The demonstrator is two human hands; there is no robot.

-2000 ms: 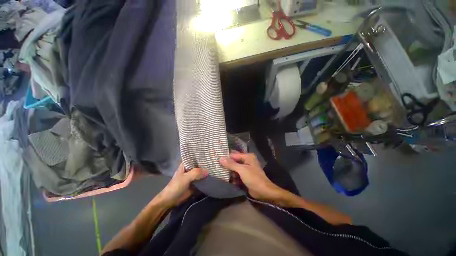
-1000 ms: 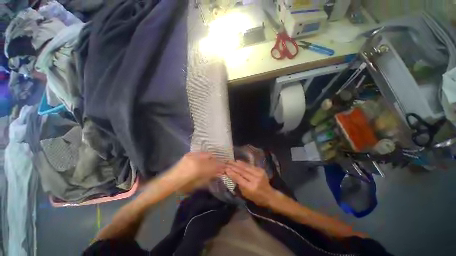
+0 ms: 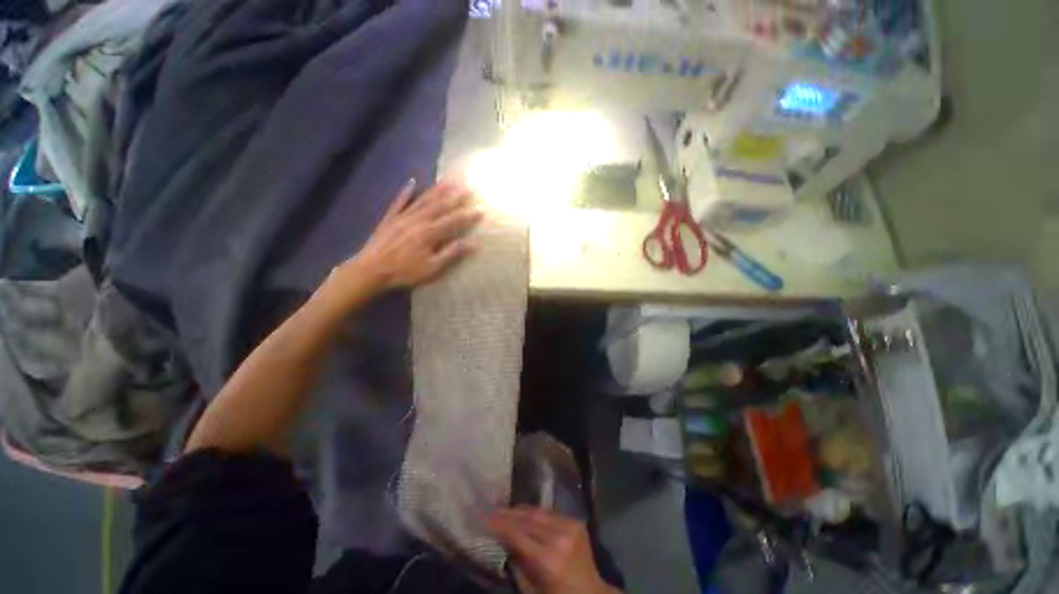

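Note:
A large dark grey-navy fabric fills the left and centre. A striped grey-white band runs from the glaring lamp by the needle down to my lap. My left hand lies flat, fingers spread, on the cloth and the band's upper left edge, close to the glare. My right hand is at the lower end of the band, fingers on its right edge; it is blurred, and the fingertips' hold is hard to see. The white sewing machine stands above. The needle area is hidden by glare.
Red-handled scissors and a slim blue tool lie on the cream table. A white roll hangs under its edge. A cluttered tray with an orange-red box is at the right. A pink basket of grey cloth is at the left.
My left hand has moved from the band's lower end up to the lamp area and lies flat. My right hand stays low. The view has shifted up, showing more of the machine.

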